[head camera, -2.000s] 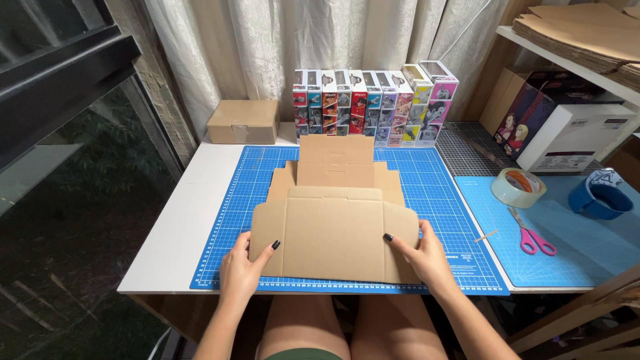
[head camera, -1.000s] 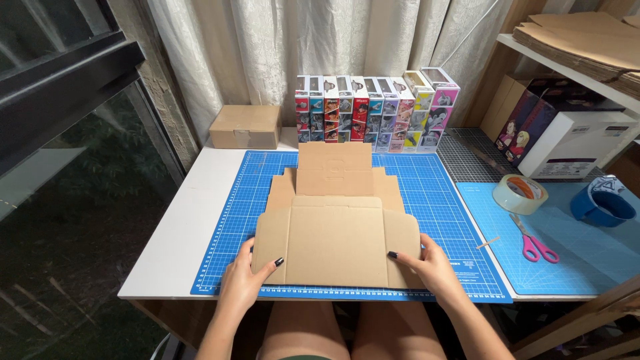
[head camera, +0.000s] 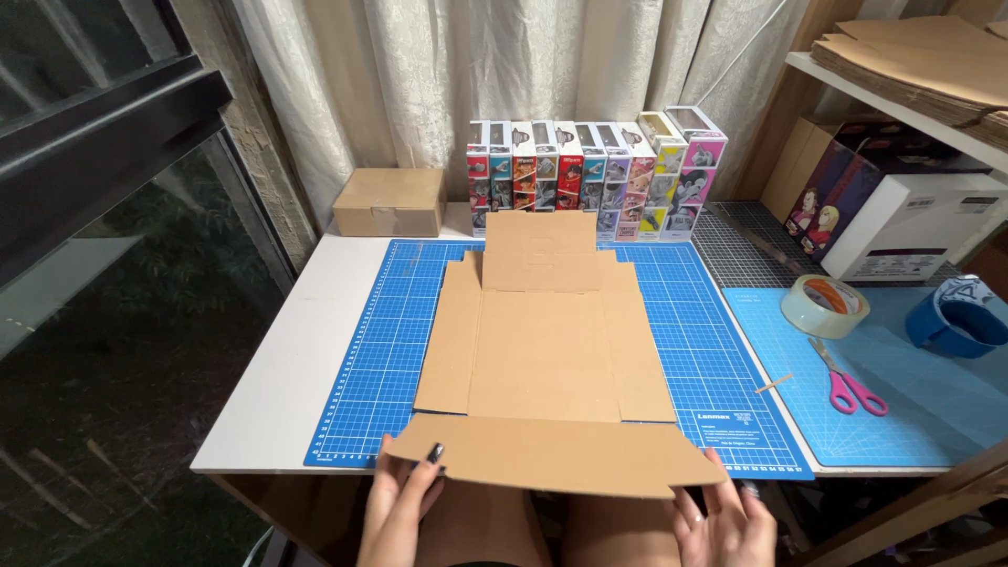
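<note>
A die-cut cardboard box blank (head camera: pixel 543 354) lies unfolded on the large blue cutting mat (head camera: pixel 685 331). Its far flap stands raised, and its near flap (head camera: pixel 551 453) reaches past the table's front edge. My left hand (head camera: pixel 402 496) grips the left end of that near flap, the thumb on top and the fingers partly hidden below. At the flap's right end is my right hand (head camera: pixel 724 504), its fingers partly under the cardboard; how firmly it holds cannot be told.
Behind the mat stand a closed cardboard box (head camera: pixel 390 201) and a row of figure boxes (head camera: pixel 583 177). To the right are clear tape (head camera: pixel 825 305), pink-handled scissors (head camera: pixel 850 386), a blue tape ring (head camera: pixel 957 319), a smaller light-blue mat (head camera: pixel 787 339) and a shelf (head camera: pixel 890 102) with stacked cardboard.
The near part of the cardboard, earlier folded up over the middle, has come down toward me, and the middle panel now shows. Both hands have moved lower with it.
</note>
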